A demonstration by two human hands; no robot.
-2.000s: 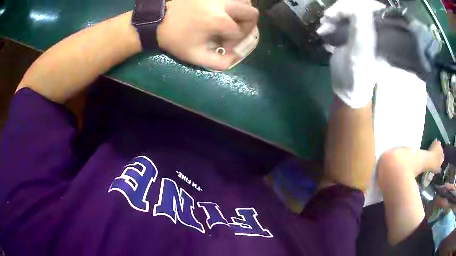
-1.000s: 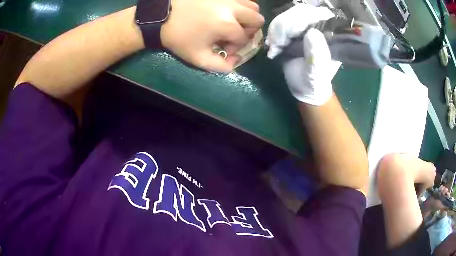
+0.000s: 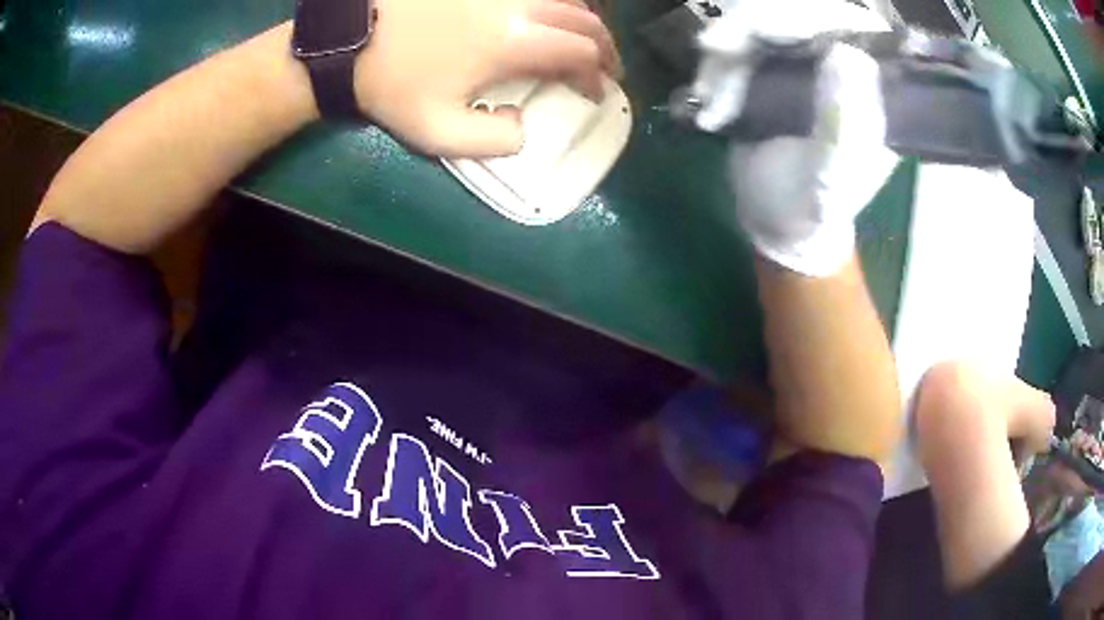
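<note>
The off-white rounded housing (image 3: 551, 164) lies on the green bench at the top middle. My bare left hand (image 3: 484, 67) rests over its upper left part, fingers bent on it, and hides that part. My gloved right hand (image 3: 811, 145) is to the right of the housing, apart from it, and is closed around the dark electric screwdriver (image 3: 926, 109). The screwdriver lies roughly level, its nose towards the housing and its rear to the right. Glove and screwdriver are blurred, and the bit tip is not clear.
The glossy green bench (image 3: 678, 285) has its near edge running below the hands. A white sheet (image 3: 969, 273) lies on the right, beside another person's bent arm (image 3: 975, 472). Part of a metal device (image 3: 672, 30) shows behind my right hand. Small cream housings (image 3: 1092, 242) lie at the far right.
My left hand has moved slightly left, and much more of the housing shows, now turned flat. My right hand with the screwdriver has moved right, away from the housing, compared with one second ago.
</note>
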